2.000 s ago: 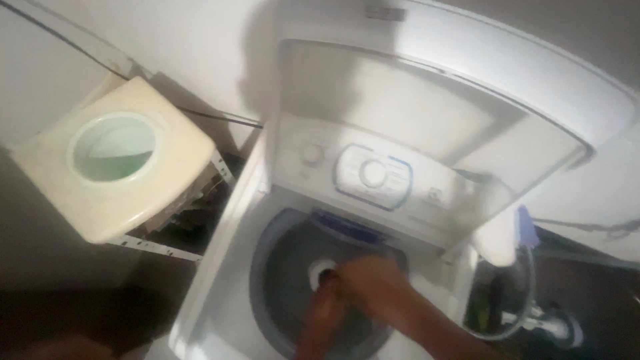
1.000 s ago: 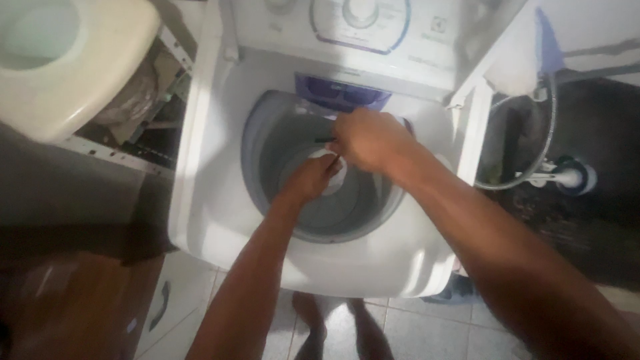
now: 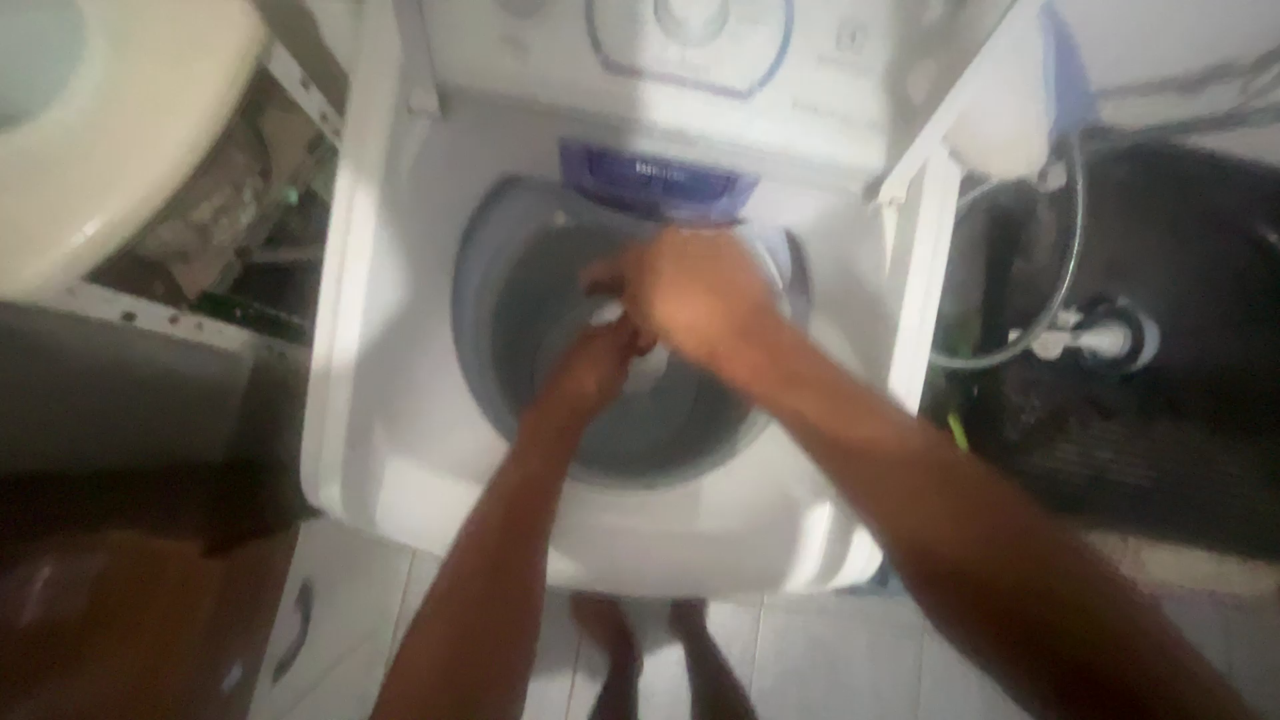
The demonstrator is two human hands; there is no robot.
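Observation:
Below me stands a white top-loading washing machine (image 3: 420, 480) with its lid up and a grey round tub (image 3: 650, 450) in view. Both hands are over the tub, close together. My left hand (image 3: 595, 365) has bent fingers near a small whitish thing, too blurred to name. Just above and to the right, my right hand (image 3: 690, 290) is curled, its fingertips near those of the left. Whether either hand holds something cannot be told through the blur. A purple plastic panel (image 3: 655, 180) sits at the tub's back rim, behind the right hand.
The control panel with a round knob (image 3: 690, 15) lies behind the tub. At the left is a cream plastic seat or lid (image 3: 150, 130) on a perforated metal frame (image 3: 180, 320). A hose (image 3: 1075, 250) and a white pipe fitting (image 3: 1100, 340) are at the right. My feet stand on tiles (image 3: 840, 650).
The view has tilted down since two seconds ago, bringing my feet and floor tiles into sight. Both hands stay together over the tub.

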